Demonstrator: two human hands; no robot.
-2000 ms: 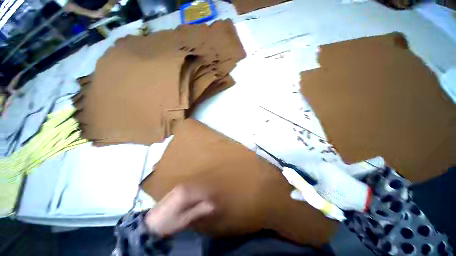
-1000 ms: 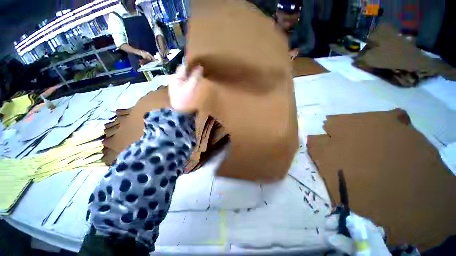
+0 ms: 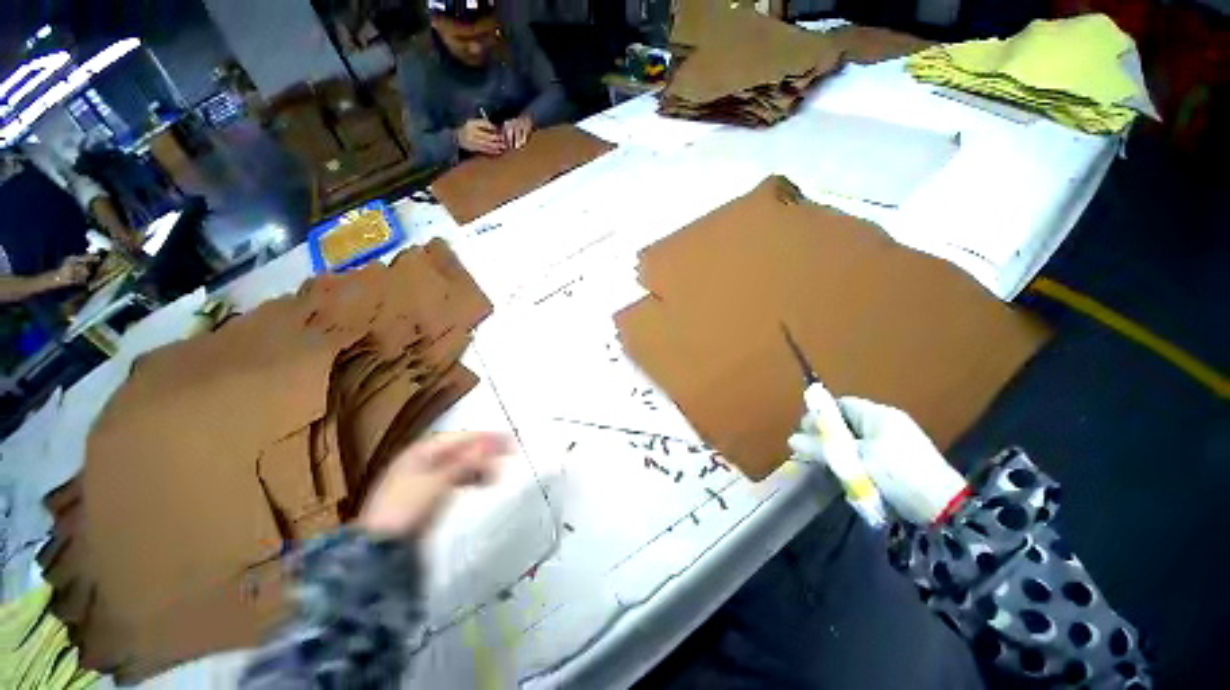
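Observation:
My gloved right hand (image 3: 884,458) holds the scissors (image 3: 813,384) with the dark blade pointing up and away, over the near part of the right pile of brown panels (image 3: 836,303). My bare left hand (image 3: 429,483) is blurred, with no panel seen in it, at the right edge of the large fanned stack of brown panels (image 3: 202,445). Whether its fingertips touch the stack I cannot tell. Small dark offcuts (image 3: 675,465) lie on the white paper between the two piles.
Across the white-covered table (image 3: 540,317) a person (image 3: 479,95) works on a brown panel (image 3: 519,169). A blue tray (image 3: 358,239) stands beyond the left stack. A brown bundle (image 3: 749,68) and yellow pieces (image 3: 1039,74) lie at the far right. Another person is at the far left.
The brown panel that my left hand held raised is gone from it. That hand has come down beside the left stack. The view has turned right; the scissors are still in my right hand.

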